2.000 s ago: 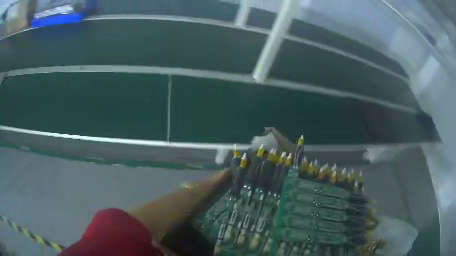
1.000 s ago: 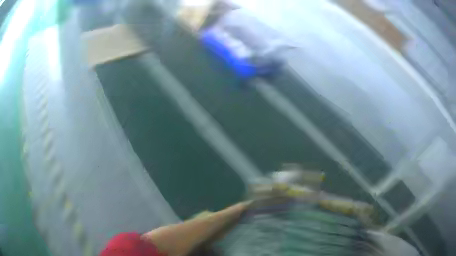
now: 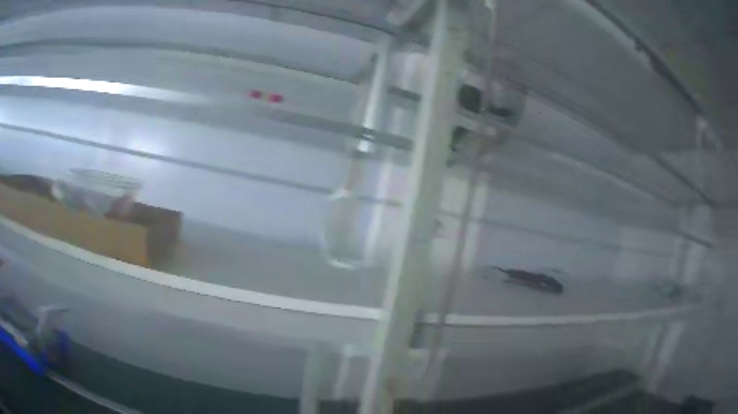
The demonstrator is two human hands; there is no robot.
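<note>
Neither of my hands is in the picture, and no circuit boards show. Nearest in front of me is a pale metal post [image 3: 413, 210] that rises through the middle of the view. Behind it runs a grey shelf with a white front edge [image 3: 243, 295]. A small dark reddish item [image 3: 530, 280] lies on the shelf right of the post; it is too blurred to name.
An open brown carton [image 3: 89, 230] with pale wrap on top stands on the shelf at the left. A blue tray edge [image 3: 23, 349] shows at the lower left. Dark green bench surface [image 3: 518, 398] runs along the bottom. Rails cross above.
The view has swung up from the green bench to the shelf. The bundle of boards, the carton under it and the forearm with the red sleeve have left the picture.
</note>
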